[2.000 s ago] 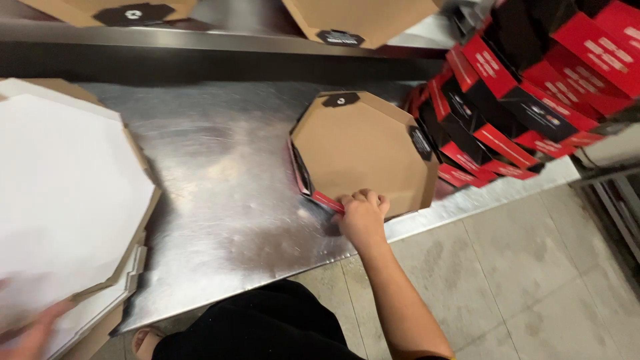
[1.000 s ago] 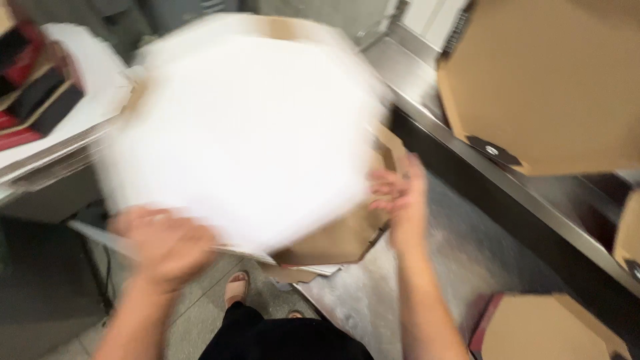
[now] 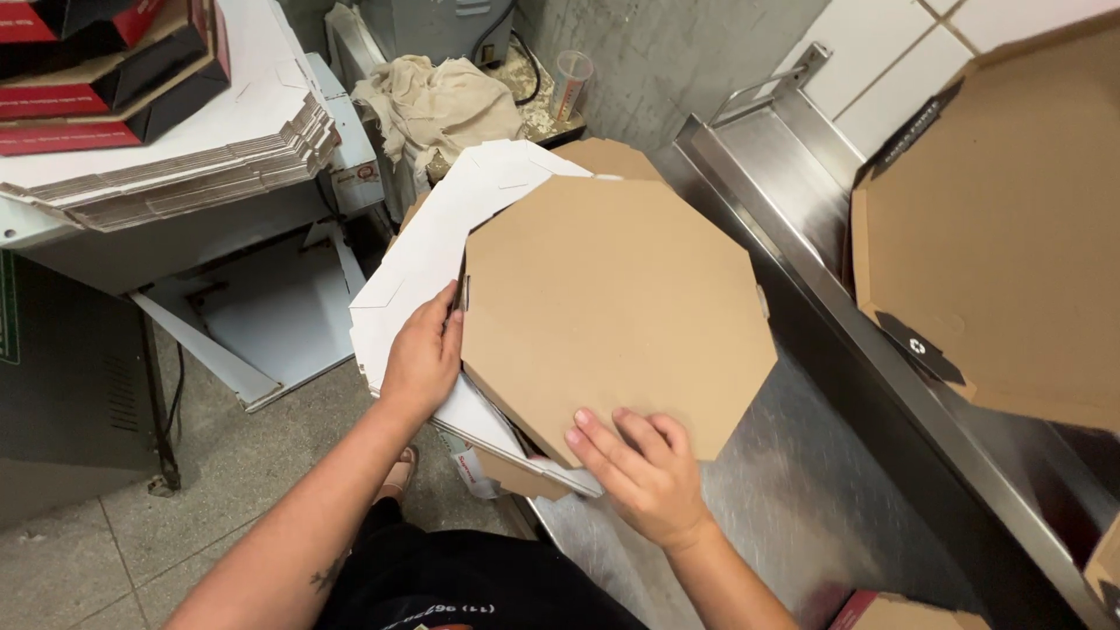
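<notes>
An octagonal brown cardboard pizza box (image 3: 612,306) lies bare brown face up on a stack of flat white cardboard blanks (image 3: 411,262), at the left end of the steel counter. My left hand (image 3: 424,354) holds the box's left edge, its fingers along the side. The fingertips of my right hand (image 3: 634,468) rest on the box's near edge, with the fingers slightly apart and the thumb hidden. Whatever is inside or under the box cannot be seen.
A steel shelf (image 3: 761,227) runs along the right, bearing a large open pizza box (image 3: 997,227). Another box (image 3: 910,612) sits on the counter at the bottom right. Upper left, red and black boxes (image 3: 114,79) top stacked white blanks (image 3: 210,175). A cloth (image 3: 437,105) and a plastic cup (image 3: 572,83) are behind.
The view has swung to the left. A large white sheet was between my hands one second ago; now my hands are at a brown box on the white blanks.
</notes>
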